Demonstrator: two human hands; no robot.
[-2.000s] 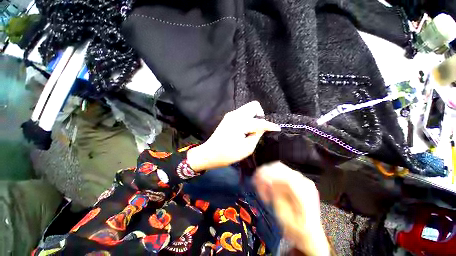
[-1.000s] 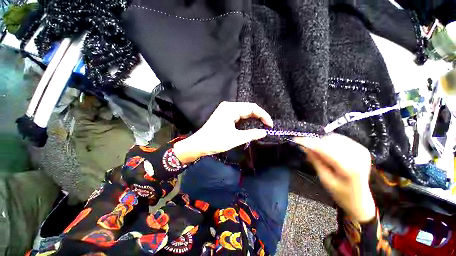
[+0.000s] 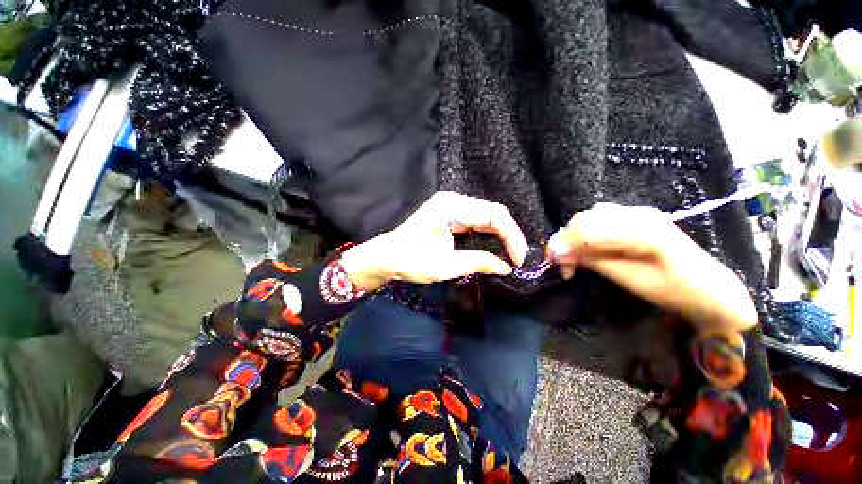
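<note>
The dark tweed jacket lies over the table edge, its smooth black lining turned up on the left. My left hand pinches the hem between thumb and fingers. A short stretch of silvery-purple chain shows along the hem between my two hands. My right hand has its fingertips closed on the hem at the chain, just right of my left fingertips. A needle or thread cannot be made out. The rest of the chain is hidden by my right hand.
A heap of black flecked trim lies upper left, beside a white padded bar. A pale strip crosses the jacket near the flecked pocket trim. Clutter and a blue textured lump are at the right table edge. A red object is lower right.
My right hand has moved from low beside my lap, up to the hem, then left towards my left hand. The visible stretch of chain is shorter and curved.
</note>
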